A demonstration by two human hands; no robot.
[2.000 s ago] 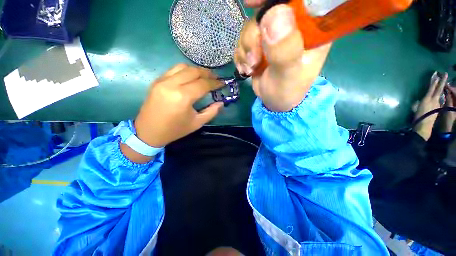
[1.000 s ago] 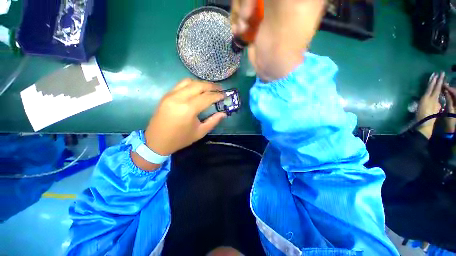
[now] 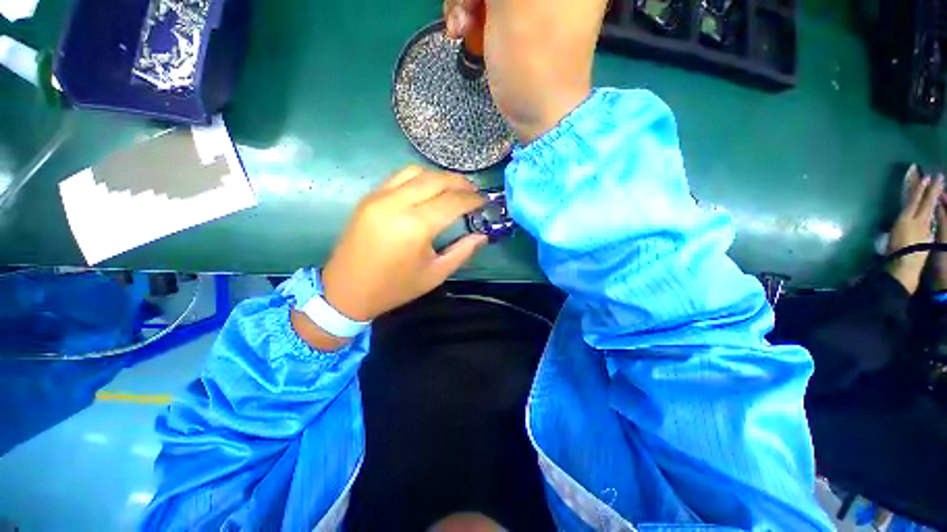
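Observation:
My left hand (image 3: 400, 244), with a pale wrist strap, holds a small black housing (image 3: 488, 217) by its edges between thumb and fingers, just over the green mat. My right hand (image 3: 535, 62) grips the orange electric screwdriver (image 3: 475, 40), partly cut off by the top edge. Its dark nose points down over the round screw plate (image 3: 441, 99), which is speckled silver with a dark rim. The driver tip is too small to make out. My right sleeve edge is beside the housing.
A dark blue parts bin (image 3: 140, 99) with silvery pieces stands at upper left. A white sheet with a grey stepped area (image 3: 156, 187) lies below it. A black compartment tray (image 3: 716, 52) is at upper right. Another person's hands (image 3: 914, 229) are at the right edge. A binder clip (image 3: 775, 286) is on the bench edge.
My right hand has moved the screwdriver from the housing up to the screw plate. My left hand still holds the housing. The view has shifted, showing more of the compartment tray.

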